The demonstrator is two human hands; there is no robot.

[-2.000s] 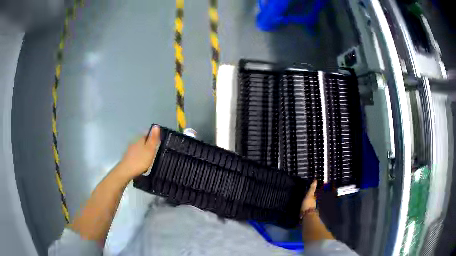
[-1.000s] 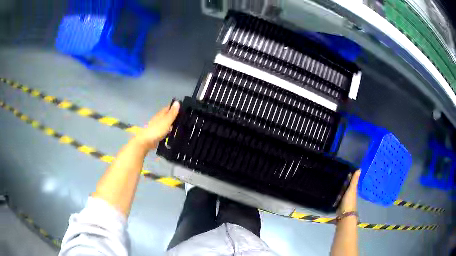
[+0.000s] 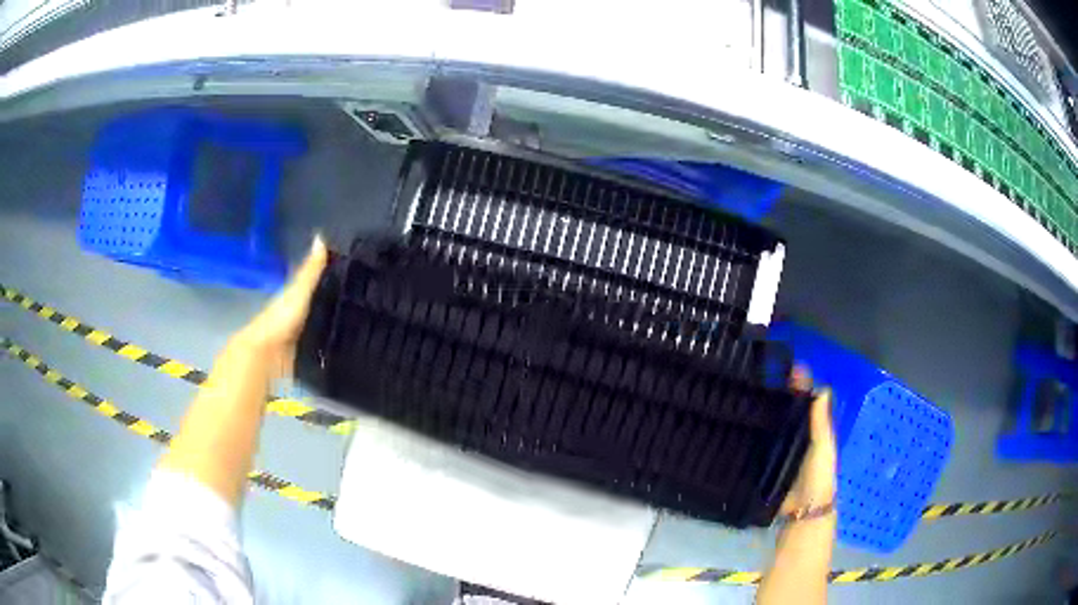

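Observation:
A long black slotted rack (image 3: 532,390) is held level across the front of me, tilted down slightly to the right. No green boards show in it. My left hand (image 3: 296,296) grips its left end. My right hand (image 3: 816,437) grips its right end, with a dark bracelet at the wrist. Another black slotted rack (image 3: 567,225) lies just beyond the held one and is partly hidden by it. Whether the two touch I cannot tell. A white stand top (image 3: 485,508) shows below the held rack.
The pale line edge (image 3: 567,83) curves across the top, with green board panels (image 3: 946,106) at the upper right. A blue stool (image 3: 130,201) stands at left and another blue stool (image 3: 893,455) at right. Yellow-black tape (image 3: 106,343) runs on the grey floor.
My view has turned towards the line. The held rack now covers more of the racks beyond, and more white stand top shows on the near side. Both hands still hold the rack's ends.

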